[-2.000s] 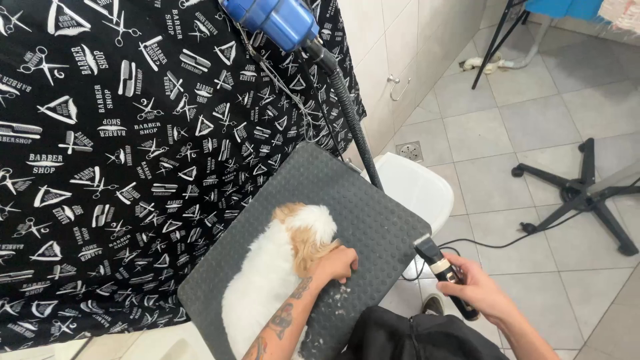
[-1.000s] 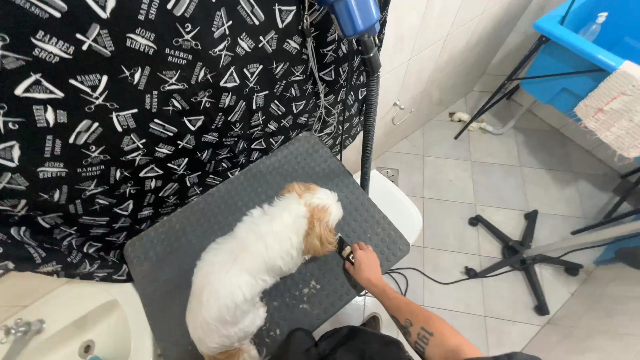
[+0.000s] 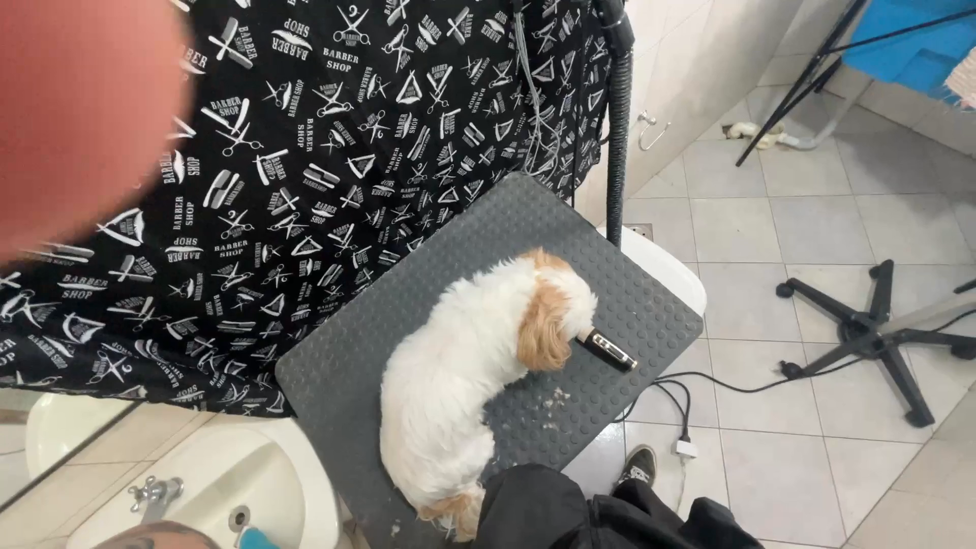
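Note:
A white and tan dog [image 3: 450, 366] lies curled on the black rubber-topped grooming table [image 3: 343, 381], its head toward the right. Beside its muzzle a black hair clipper [image 3: 608, 349] rests on the table with no hand on it. Tufts of cut hair [image 3: 555, 404] lie below the clipper. Blurred skin [image 3: 84, 114], apparently part of a hand very near the camera, fills the upper left; which hand it is cannot be told. Tattooed skin [image 3: 160, 537] shows at the bottom left, near a teal object [image 3: 257, 538]. The fingers of both my hands cannot be made out.
A black curtain [image 3: 343, 152] with barber prints hangs behind the table. A washbasin [image 3: 297, 457] stands at lower left. A dark hose [image 3: 619, 137] runs down to the far table edge. On the tiled floor are a wheeled base [image 3: 862, 335] and cables [image 3: 724, 385].
My right hand has let go of the clipper, which it held by the dog's head a second ago. My left hand no longer rests by the dog's head, as it did two seconds ago.

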